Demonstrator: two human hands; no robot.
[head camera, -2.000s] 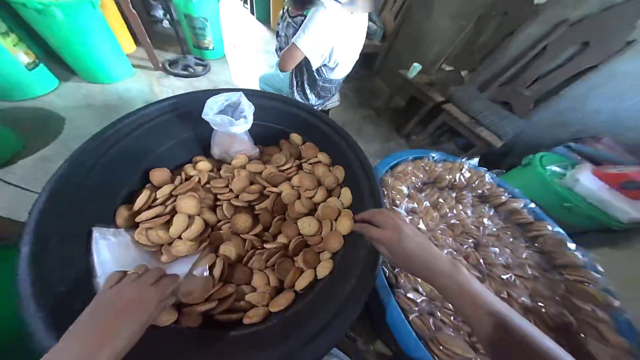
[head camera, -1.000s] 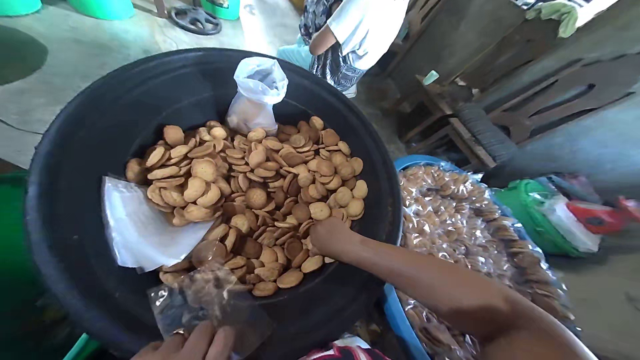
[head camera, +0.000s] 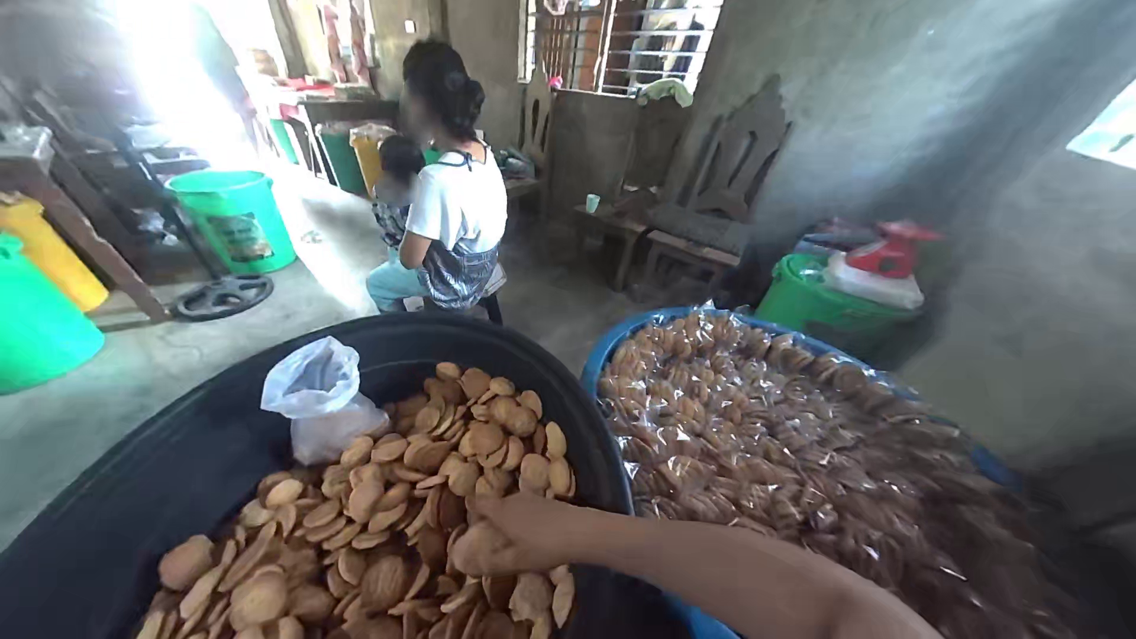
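Observation:
My right hand (head camera: 501, 535) is down among round brown biscuits (head camera: 382, 506) heaped in a large black tub (head camera: 115, 479). Its fingertips are hidden in the pile, so whether it grips any biscuits cannot be told. My left hand is out of view. An open translucent plastic bag (head camera: 324, 399) stands upright at the far side of the heap, its lower part whitish. Right of the black tub, a blue basin (head camera: 612, 342) is filled with clear plastic packets of biscuits (head camera: 754, 435), and my right forearm passes over its near left part.
A person in a white top (head camera: 457, 200) sits beyond the black tub with a child (head camera: 395, 191). A green bucket (head camera: 235, 222) stands at the left. Behind the basin is a green container (head camera: 816, 297) with a red-topped object on it. Wooden chairs (head camera: 728, 186) line the wall.
The view has tilted up. My right hand has gone from the tub's right edge into the biscuits. My left hand, earlier at the near side with a clear bag, has left the view.

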